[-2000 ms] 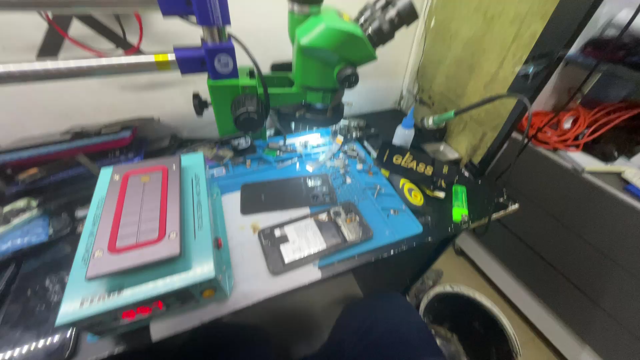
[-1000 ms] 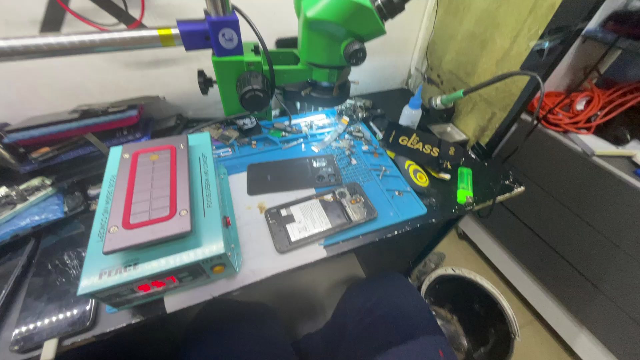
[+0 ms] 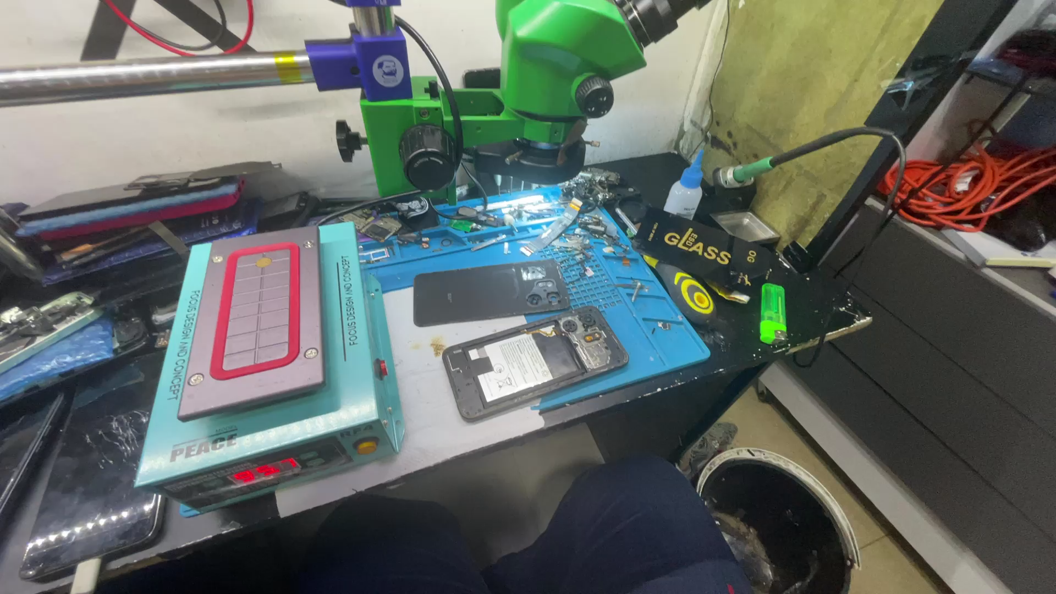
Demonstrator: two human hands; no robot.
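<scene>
Neither my left hand nor my right hand shows in the head view. An opened smartphone (image 3: 528,371), its battery and camera parts exposed, lies partly on a white sheet and partly on a blue silicone repair mat (image 3: 660,346). Just behind it rests a dark phone back cover (image 3: 487,293) with camera cutouts. To the left stands a teal heating plate machine (image 3: 355,363) with a grey top plate (image 3: 268,330), a red rectangular border on it and a lit red display. Small screws and phone parts are scattered over the back of the mat.
A green microscope (image 3: 569,58) rises behind the mat. At right are a dropper bottle (image 3: 685,194), a black packet (image 3: 689,247), a green lighter (image 3: 773,313) and a soldering iron holder (image 3: 734,186). Phones and parts crowd the left; a bin (image 3: 775,528) stands below the table's right side.
</scene>
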